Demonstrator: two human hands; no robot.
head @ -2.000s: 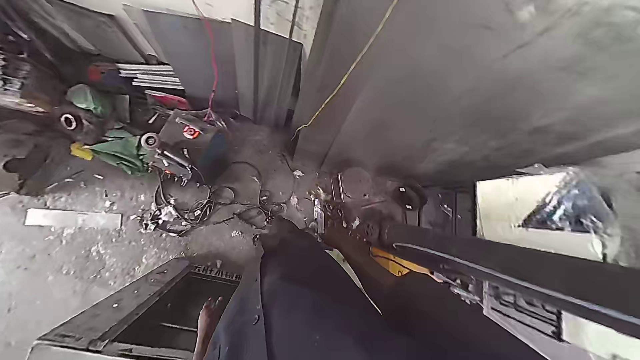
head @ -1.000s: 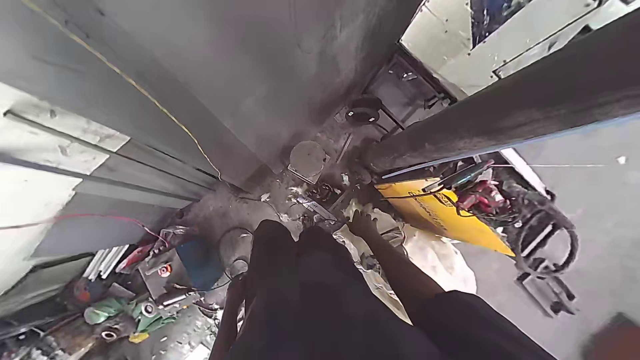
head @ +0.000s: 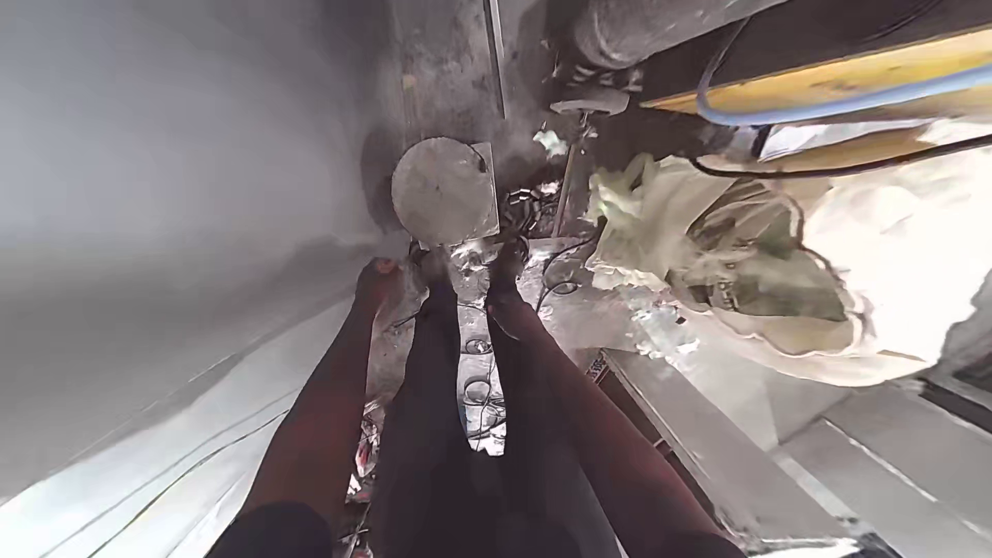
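My left hand (head: 380, 273) hangs beside my left leg, close to the grey wall panel; its fingers are blurred, and I cannot tell whether it holds anything. My right hand (head: 508, 311) is at my right leg, just below the foot, with its fingers indistinct. Ahead of my feet, a round grey disc (head: 442, 190) lies on a squarish plate (head: 490, 178) on the floor. A dark cable (head: 549, 271) curves over the floor to the right of my right foot.
A large grey panel (head: 170, 178) rises at left. At right are a pale plastic sack (head: 659, 217), a yellow panel (head: 876, 74) and a blue-grey hose (head: 837, 101). A metal frame (head: 697, 434) stands at lower right. Scraps and wire rings (head: 478, 390) litter the floor.
The view has turned and come closer to the round disc. My right hand, earlier out by the pale sack, is now by my right leg. My left hand now shows beside the panel.
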